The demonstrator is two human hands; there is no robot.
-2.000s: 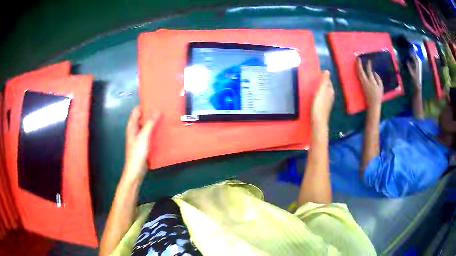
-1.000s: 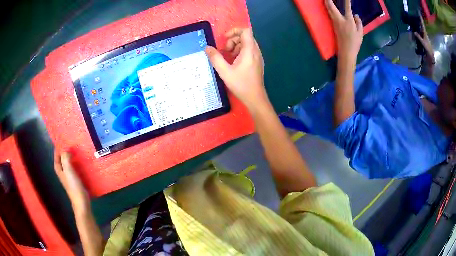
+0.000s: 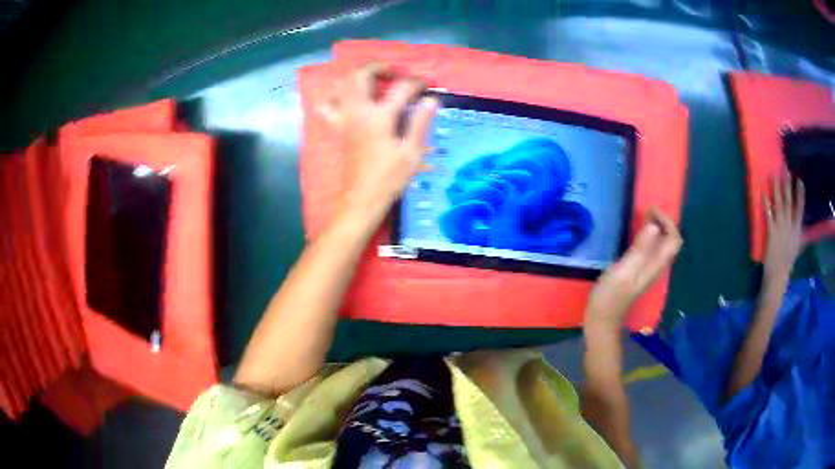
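A tablet lies on orange-red foam pads in front of me, its screen lit with a blue swirl wallpaper and icons down the left side. A small white label shows at its lower left corner. My left hand is at the tablet's upper left corner, fingers bent around the edge; whether it grips is unclear. My right hand is at the lower right corner, over the tablet's edge and the pad, fingers partly curled.
At the left, a dark tablet lies on a foam pad, beside stacked foam pads. At the right, a co-worker's hand touches another tablet on a pad. The green bench top runs beneath.
My left hand has moved from the pad's lower left to the tablet's upper left corner. My right hand has moved down the right side. The white window is gone from the screen.
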